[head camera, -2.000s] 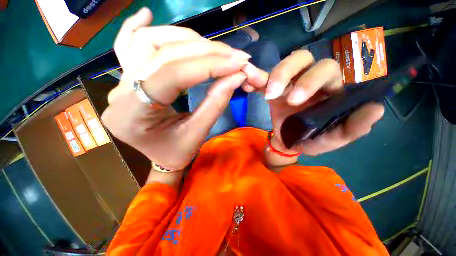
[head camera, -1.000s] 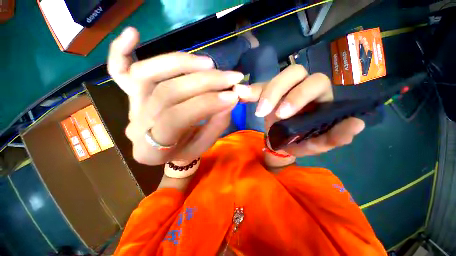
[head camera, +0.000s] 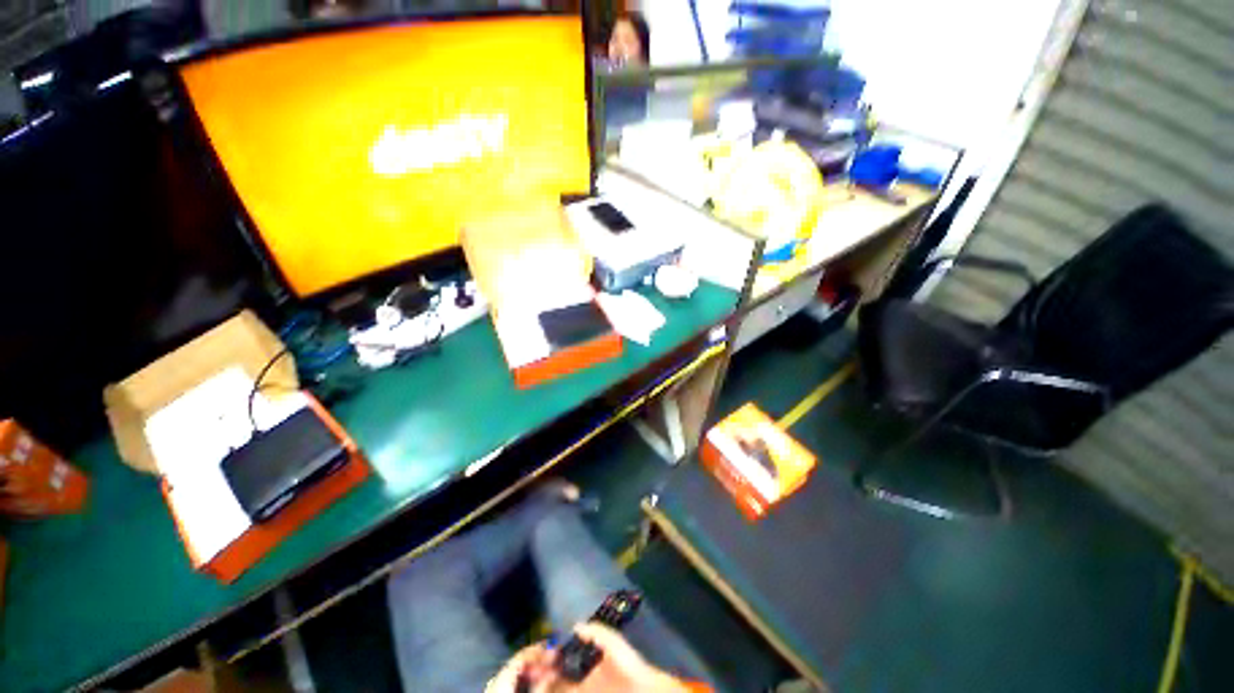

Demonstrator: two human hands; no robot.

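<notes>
At the bottom edge, small and cut off, my right hand (head camera: 625,663) is shut on a black remote control (head camera: 616,608) above my lap. My left hand (head camera: 525,669) is close beside it, blurred; whether it grips anything cannot be told. Another dark part (head camera: 579,659) shows between the hands; whether it belongs to the same remote is unclear. On the bench, a black set-top box (head camera: 284,463) with a cable lies in the left open orange box (head camera: 230,555). A second set-top box (head camera: 575,324) lies in the right open box (head camera: 568,362).
A monitor (head camera: 406,149) shows an orange screen, with a dark screen (head camera: 108,271) to its left. A phone (head camera: 610,215) lies on a white box, near a power strip (head camera: 406,332). A closed orange box (head camera: 758,460) sits on a dark surface beside a black chair (head camera: 1029,339).
The view has swung up from my lap to the bench and monitor. My hands now show small at the bottom edge. The remote is still in my right hand.
</notes>
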